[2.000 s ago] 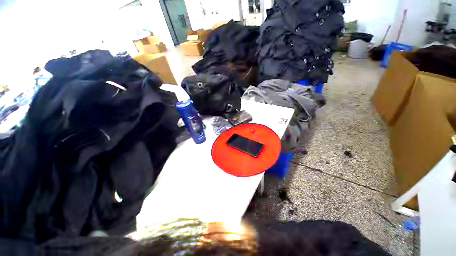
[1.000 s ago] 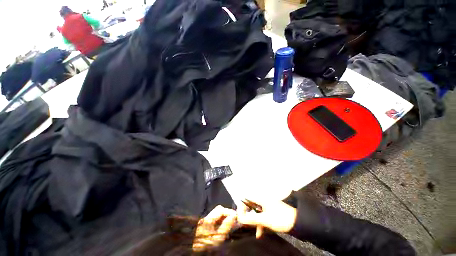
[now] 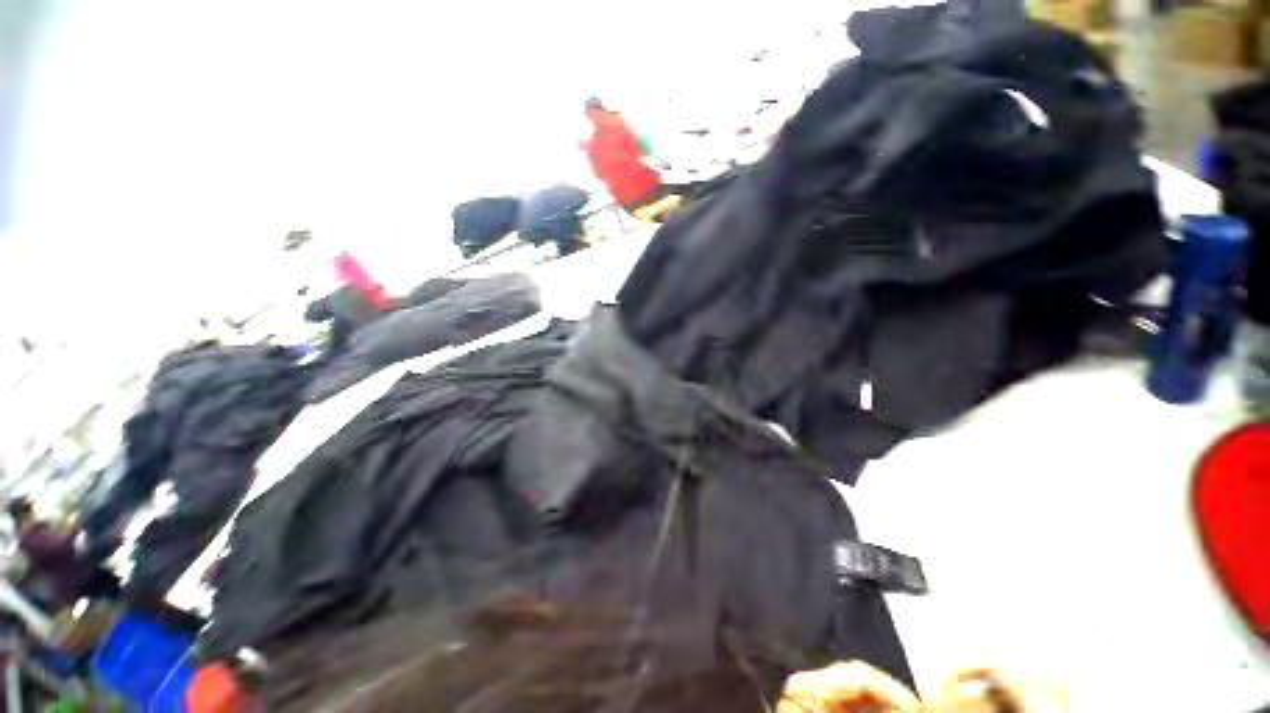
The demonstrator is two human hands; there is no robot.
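Note:
A black garment [image 3: 724, 543] lies spread on the white table [image 3: 1045, 543] in front of me. A small dark label with pale print [image 3: 880, 567] sticks out from its right edge. My left hand [image 3: 847, 691] shows only as blurred fingers at the bottom edge, below the label. My right hand [image 3: 986, 692] is just right of it, overexposed and also cut off by the edge. What either hand holds is hidden.
A heap of black garments [image 3: 947, 209] stands behind the worked piece. A blue bottle [image 3: 1201, 307] and part of a red disc [image 3: 1240, 515] are at the right. A blue crate [image 3: 142, 662] is lower left. A person in red [image 3: 617, 156] is far back.
The view has swung left, so the garments, bottle and disc sit further right. Both hands, seen together with a small dark tool one second ago, are now mostly below the frame.

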